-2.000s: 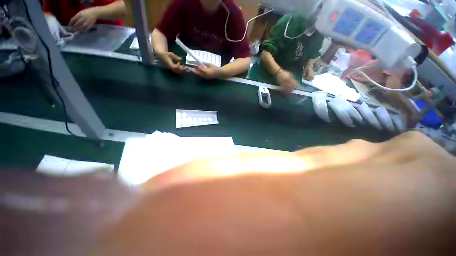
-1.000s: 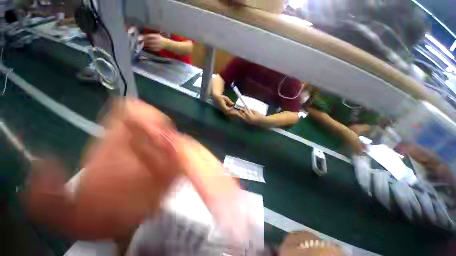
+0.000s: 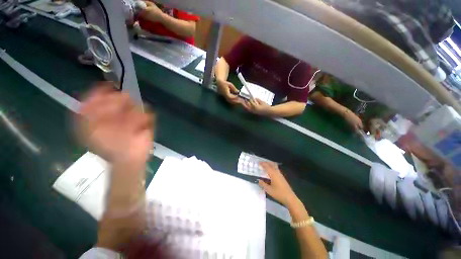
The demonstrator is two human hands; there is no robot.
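Note:
A small sticker sheet point(image 3: 248, 165) with rows of round dots lies on the green belt beyond the stack. My right hand point(image 3: 278, 186), with a beaded bracelet at the wrist, reaches over the stack's far right corner, its fingertips on the sheet's right end. My left hand point(image 3: 115, 121) is raised at the left near the metal post, strongly blurred; whether it holds anything cannot be seen. The large white stack of sticker sheets point(image 3: 227, 212) lies before me, with dot rows faintly visible on its lower left part.
A white printed packet point(image 3: 83, 179) lies left of the stack. A metal post point(image 3: 132, 83) with a hanging black cable stands at left. People sit opposite; one holds a white strip point(image 3: 245, 83). Curved white pieces point(image 3: 399, 195) lie in a row at right. An overhead beam crosses above.
My right hand has come forward onto the small sheet. My left hand has moved off the stack, up and left, uncovering the stack and the packet. The white housing seen on the belt earlier no longer shows.

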